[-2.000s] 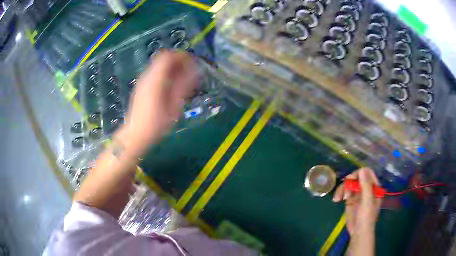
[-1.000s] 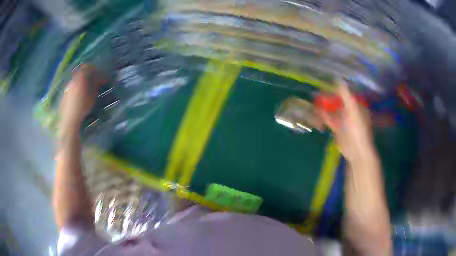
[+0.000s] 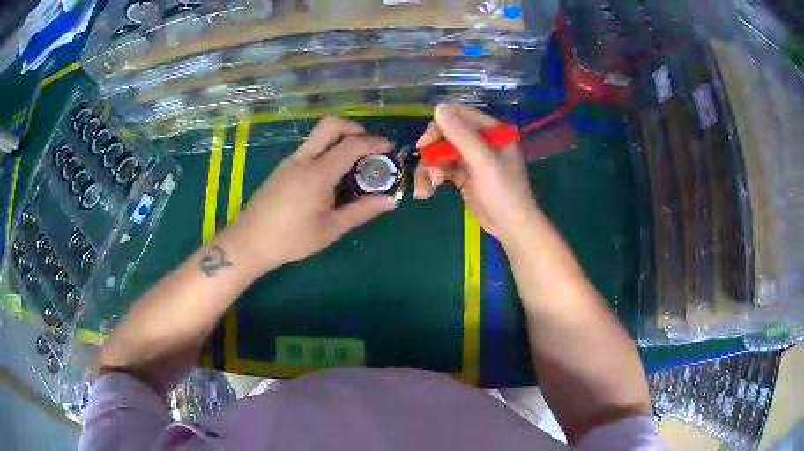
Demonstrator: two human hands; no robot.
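Observation:
My left hand [image 3: 322, 189] holds a small round speaker driver [image 3: 375, 174] with a black outer rim, a silver-white ring and a pale centre, face up over the green mat. My right hand [image 3: 480, 167] grips a red-handled test probe [image 3: 472, 146], its tip pointing left close to the driver's right edge. I cannot tell if the tip touches the driver. A red wire runs from the handle to the upper right. The gold-and-silver round fixture seen earlier does not show apart from the held part.
A clear blister tray [image 3: 132, 167] with round parts lies at left. Stacked full trays [image 3: 308, 66] stand behind my hands. A right-hand tray stack [image 3: 696, 194] stands at right, near a red box [image 3: 599, 84]. A green label [image 3: 319, 351] lies at the mat's front edge.
The view has turned to the right. My left hand has come from the left tray to the middle and now holds a driver. My right hand, still with the red probe, is now beside it.

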